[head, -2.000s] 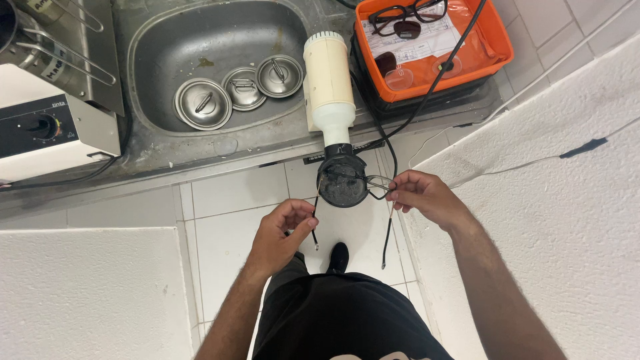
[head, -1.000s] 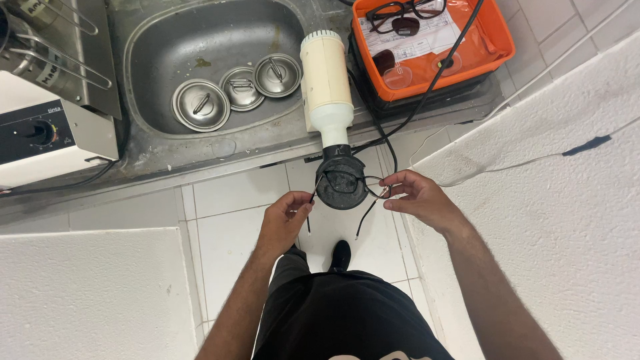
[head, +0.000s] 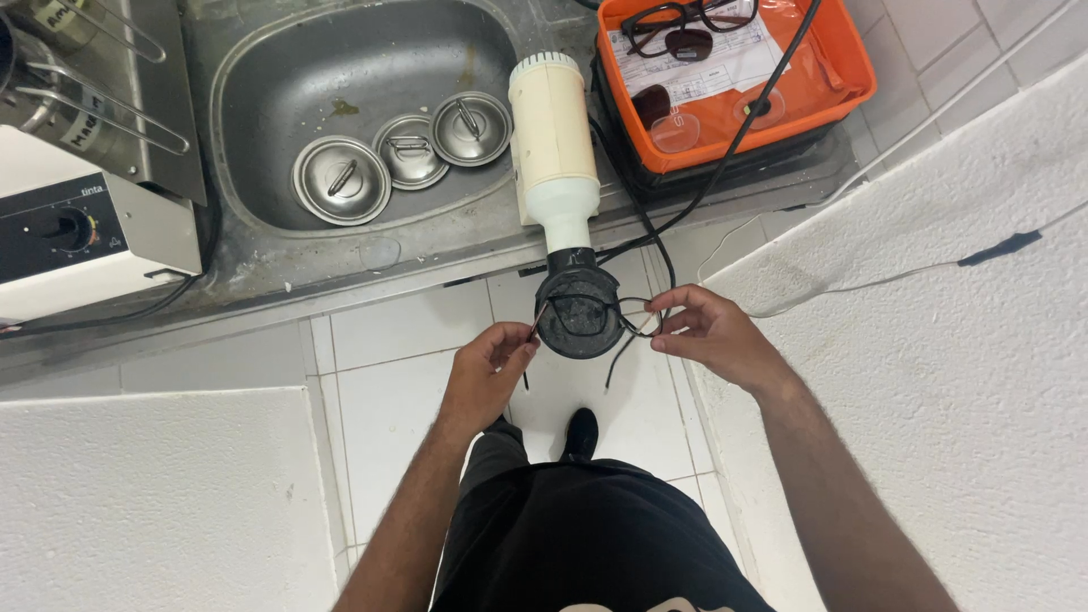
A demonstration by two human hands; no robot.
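Note:
Thin-rimmed eyeglasses (head: 580,314) are held between my two hands over the round black nozzle (head: 580,338) of a cream-coloured frame heater (head: 552,127). The fingers of my left hand (head: 493,370) pinch the frame's left side near the hinge. My right hand (head: 714,336) grips the rim on the right side. One half of the frame lies across the dark nozzle mouth, and the other half is right of it. Both temples point down toward my body. Whether the frame touches the nozzle I cannot tell.
A steel sink (head: 289,51) holds several metal lids (head: 342,180). Left of it stands a cream appliance with a dial (head: 68,229). On the right, an orange tray (head: 663,161) holds glasses, lenses and a paper. A black cable (head: 722,174) runs past the heater. White textured surfaces flank both sides.
The temples and frame have changed tilt over the nozzle. A right-hand temple that hung far right two seconds ago now hangs closer to the nozzle. Both hands keep hold of the glasses.

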